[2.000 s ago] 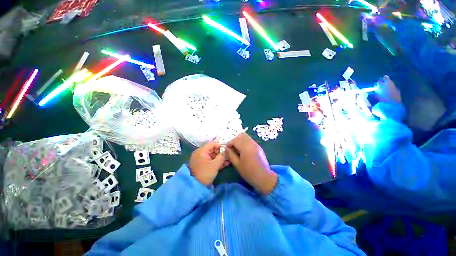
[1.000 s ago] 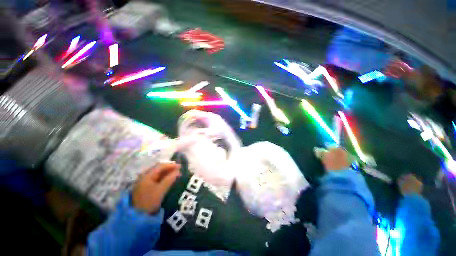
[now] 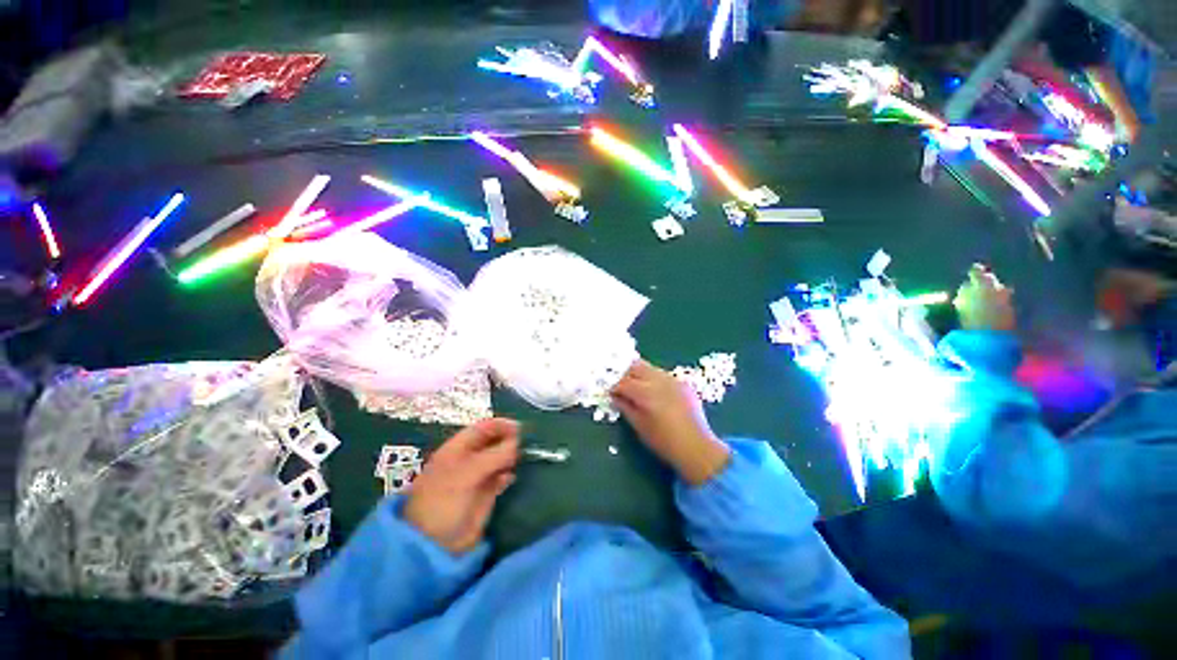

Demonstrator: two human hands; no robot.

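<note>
My left hand point(image 3: 465, 484) is in front of the bags, thumb and fingers pinched on a thin, small white plastic piece point(image 3: 547, 454), seen almost edge-on. My right hand point(image 3: 667, 415) is at the front edge of the right open bag point(image 3: 549, 316), its fingertips among small white inserts point(image 3: 604, 410); whether it grips one is hidden. More inserts lie in a small heap point(image 3: 707, 375) beyond it and spill from the left open bag point(image 3: 362, 310). White square housings point(image 3: 398, 464) lie left of my left hand.
A large clear bag of housings point(image 3: 155, 484) is at the left. Glowing sticks point(image 3: 633, 157) lie across the dark green surface. A very bright pile point(image 3: 884, 387) lies at the right, beside a neighbour's hand point(image 3: 985, 299) and blue sleeve. A red packet point(image 3: 254, 76) is far left.
The view swung left and back. My left hand moved from beside the housings bag to the middle, now with a white piece. My right hand came back from the glowing sticks to the inserts.
</note>
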